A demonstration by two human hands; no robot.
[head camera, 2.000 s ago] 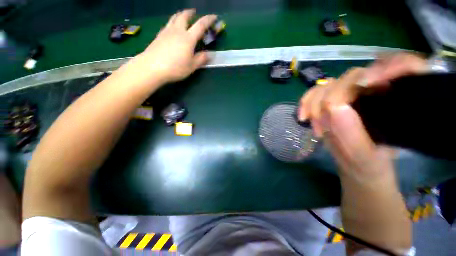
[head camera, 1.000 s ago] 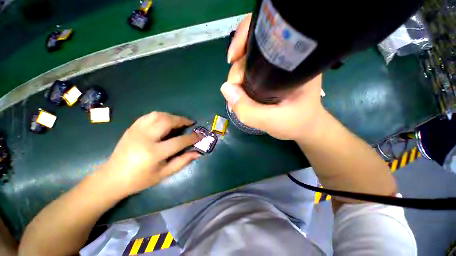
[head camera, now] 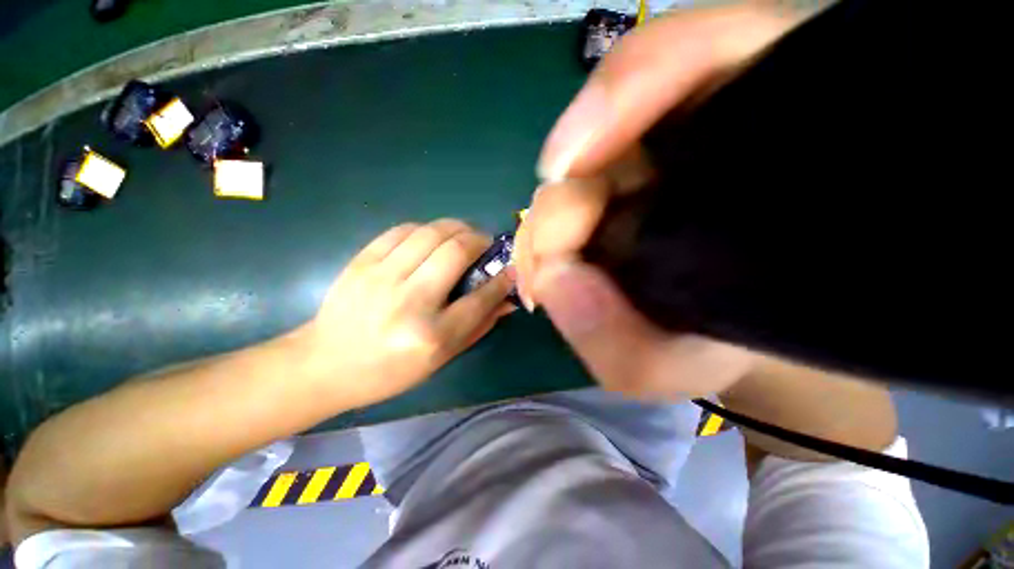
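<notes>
My left hand (head camera: pixel 406 295) holds a small black device housing (head camera: pixel 489 262) against the green bench, with thumb and fingers around it. A bit of yellow battery edge shows above the housing. My right hand (head camera: pixel 623 233) is gripped around a large black electric screwdriver (head camera: pixel 823 200), which fills the right of the picture. The fingers of my right hand are right beside the housing and cover its right part. The screwdriver's tip is hidden, so I cannot tell if it touches the housing. The round screw tray is not visible.
Several black housings (head camera: pixel 220 133) with pale, yellow-edged batteries (head camera: pixel 239 179) lie at the upper left of the bench. Another housing (head camera: pixel 606 36) is at the top, beside my right hand. A pale rail (head camera: pixel 322 30) borders the green conveyor (head camera: pixel 45 56). The screwdriver cord (head camera: pixel 845 448) crosses my right forearm.
Over two seconds, my left hand came from the conveyor to the bench with a housing. The screwdriver and my right hand moved over beside it. The view has shifted, and the tray is now out of sight.
</notes>
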